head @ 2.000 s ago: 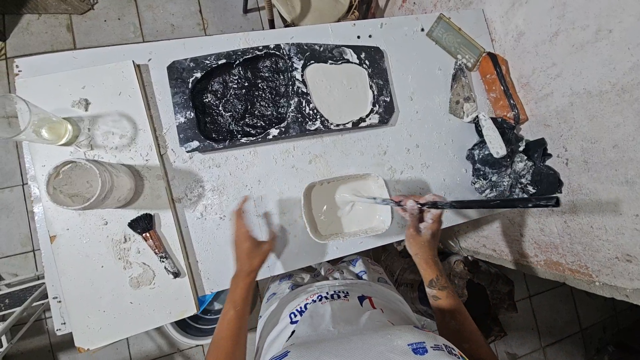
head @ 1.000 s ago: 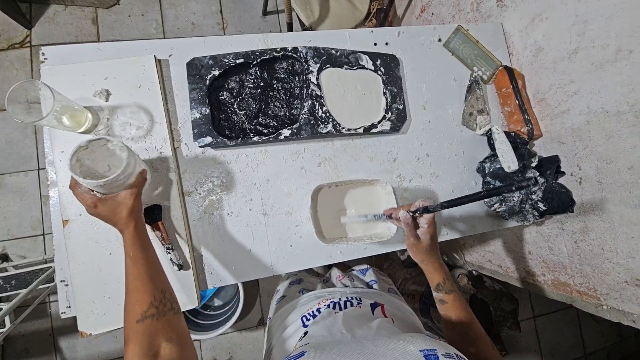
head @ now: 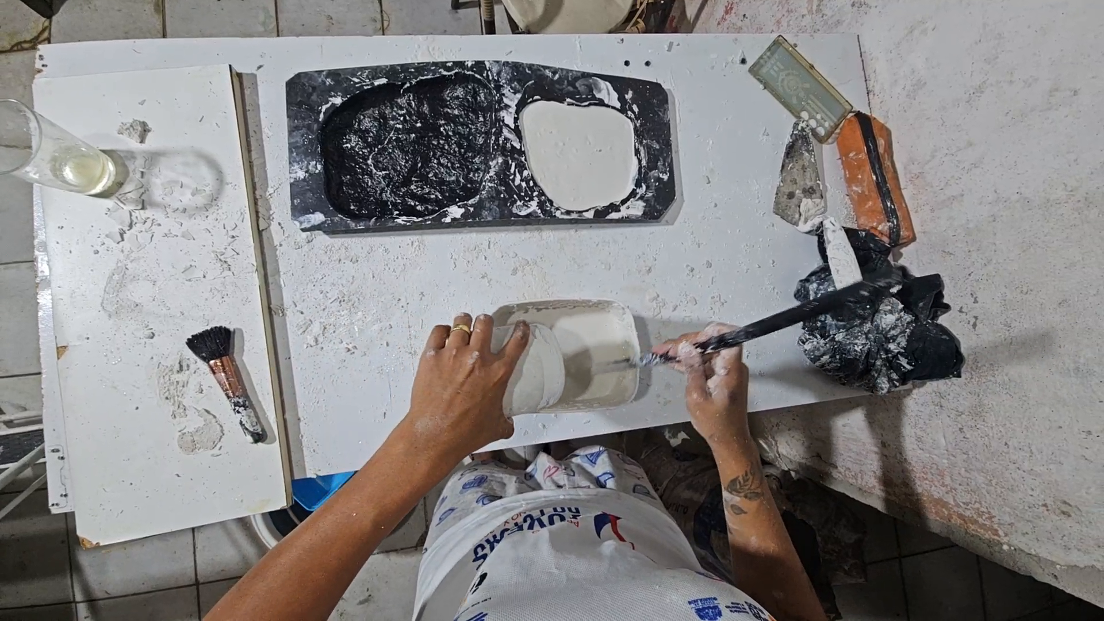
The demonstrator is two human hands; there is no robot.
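My left hand (head: 466,379) grips a cup of white powder or plaster (head: 533,369), tilted over the left side of a white rectangular tub (head: 636,332). In my right hand (head: 711,371) is a long dark-handled brush (head: 776,323), its tip reaching into the tub, blurred. Pale liquid mix lies in the tub. Behind it rests a black two-cavity mold (head: 509,194); the right cavity holds smooth white material (head: 578,155), while the left cavity (head: 410,147) shows a rough black surface.
On the left board (head: 86,345) lie a makeup-style brush (head: 226,379) and a clear glass with liquid (head: 73,164). At right are a trowel (head: 798,181), an orange pouch (head: 873,177), a greenish rectangular case (head: 800,86) and a crumpled black plastic bag (head: 880,328). A rough wall (head: 1000,216) borders the table.
My left hand, free two seconds ago, took hold of the cup on the left board and has carried it right to the tub. My right hand still holds the brush at the tub.
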